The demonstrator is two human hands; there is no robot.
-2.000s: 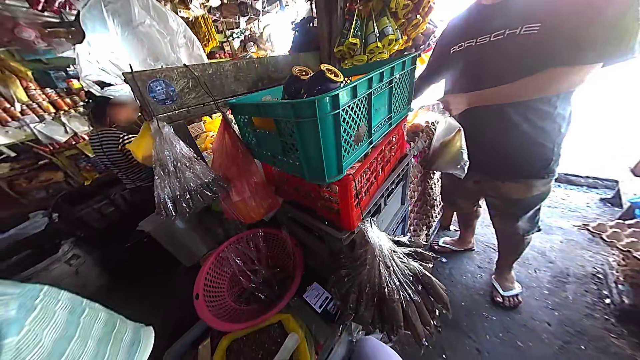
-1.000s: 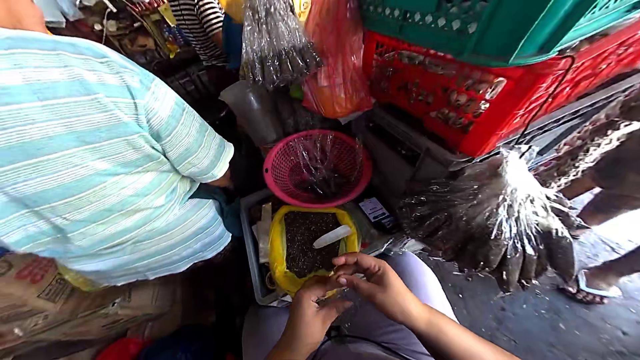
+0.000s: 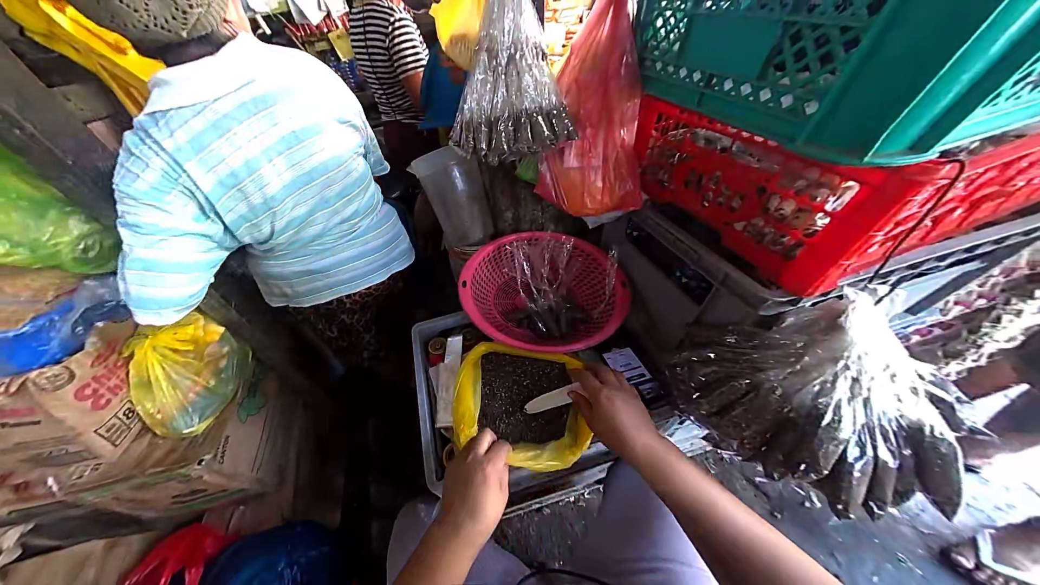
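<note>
A yellow plastic bag [image 3: 467, 388] full of dark granules [image 3: 520, 398] lies with its mouth spread wide in a grey tray. My right hand [image 3: 613, 406] is at the bag's right side, its fingers on the end of a white scoop or spatula [image 3: 552, 399] that rests over the granules. At the bag's lower left edge, my left hand [image 3: 479, 475] has its fingers bent near the plastic; whether they pinch something is unclear. Just behind the bag, a pink colander [image 3: 544, 335] contains narrow clear plastic packets [image 3: 548, 313] with dark filling.
Bunches of filled packets hang at the right [image 3: 861, 406] and above the colander [image 3: 513, 89]. Stacked green [image 3: 731, 49] and red [image 3: 731, 195] crates stand at the right. A person in a striped shirt [image 3: 268, 171] is close at the left, beside cardboard boxes [image 3: 162, 455]. The grey tray [image 3: 422, 406] surrounds the bag.
The view has swung down and left since the first frame. My hands, together in front of the bag one second ago, are now apart at its two sides, the right one at the white tool.
</note>
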